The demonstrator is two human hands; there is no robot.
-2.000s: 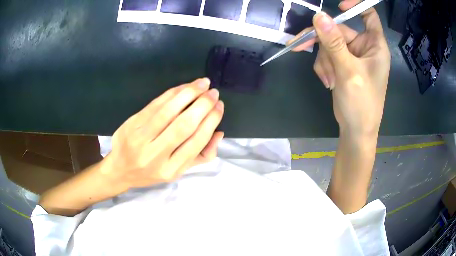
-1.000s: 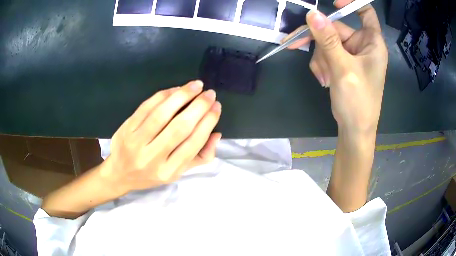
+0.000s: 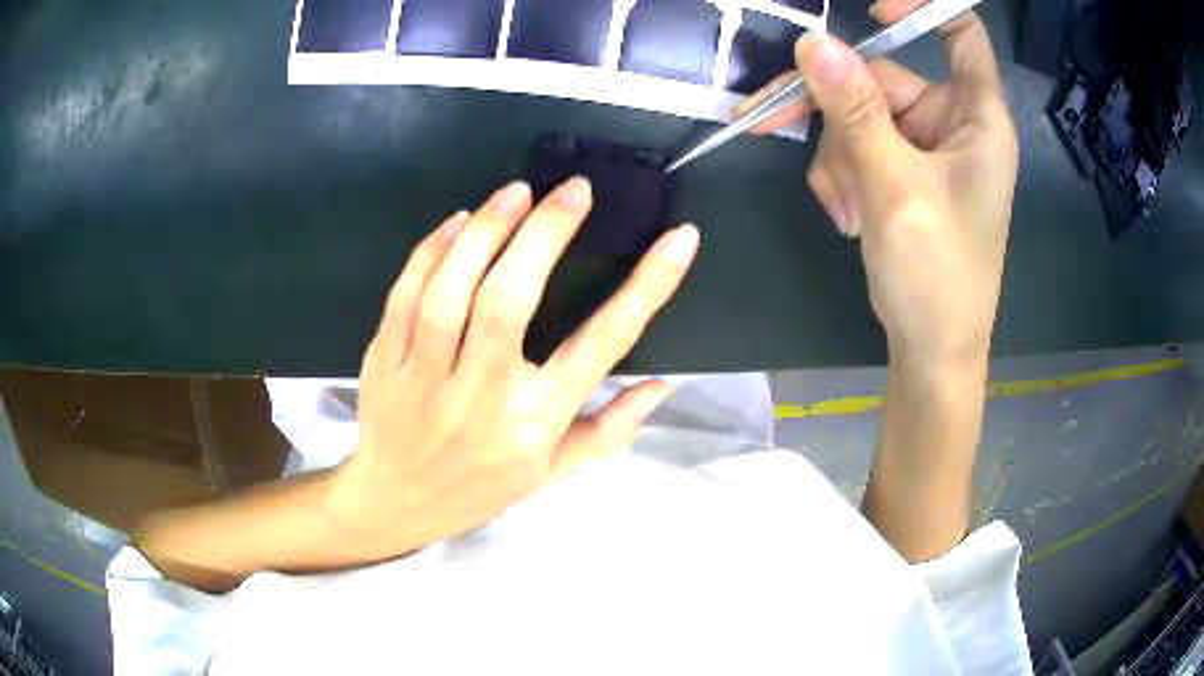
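Note:
A near-square black plastic part (image 3: 614, 198) lies flat on the dark green bench top. My left hand (image 3: 482, 357) is spread, palm down, with its fingertips at the part's lower left and right edges; it grips nothing. My right hand (image 3: 911, 172) holds silver tweezers (image 3: 792, 95) between thumb and fingers. The tweezer tip is at the part's upper right corner. Whether a sticker lies on the part cannot be told. A white sticker sheet (image 3: 449, 70) with dark squares is above the part, cut off by the top edge.
A heap of black plastic parts (image 3: 1122, 119) lies at the upper right. The bench's front edge (image 3: 159, 371) runs across the view. A brown cardboard box (image 3: 119, 442) is below the bench at left. The floor with yellow lines shows at right.
My left hand has moved right and its fingers have spread over the part's lower side. The tweezer tip, part and sheet have shifted slightly left in view.

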